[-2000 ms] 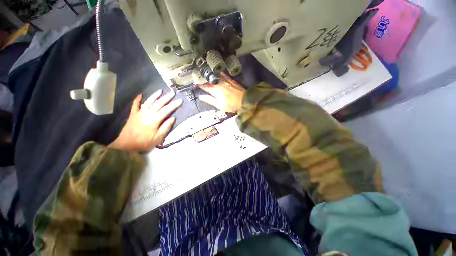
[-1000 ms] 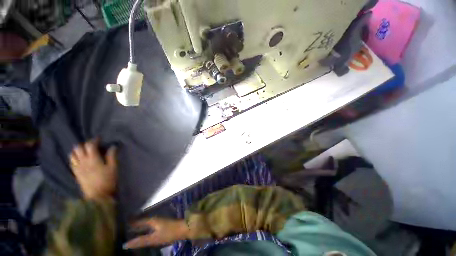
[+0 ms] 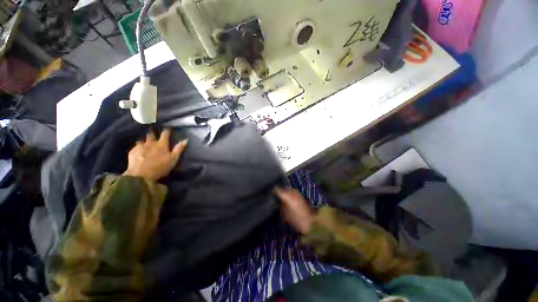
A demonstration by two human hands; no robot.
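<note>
The large dark grey cloth (image 3: 218, 177) lies over the left part of the table and hangs over its front edge towards my lap. A small whitish patch (image 3: 218, 127) shows on the cloth just below the presser foot (image 3: 232, 106). My left hand (image 3: 154, 157) lies on the cloth with its fingers spread, left of the patch. My right hand (image 3: 294, 209), somewhat blurred, is at the cloth's right edge and its fingertips grip that edge. The cream sewing machine (image 3: 295, 41) stands over the cloth's back edge.
The white lamp head (image 3: 144, 102) hangs on its stalk above the cloth. Orange scissors (image 3: 417, 48) and a pink packet (image 3: 451, 23) lie at the right of the table (image 3: 354, 118). A green basket (image 3: 134, 30) is behind. Grey pieces (image 3: 436, 212) lie right of my lap.
The cloth has been turned and drawn right over the table's front edge, and the pale patch now shows. My left hand has moved up and right. My right hand has moved right and up to the cloth's edge.
</note>
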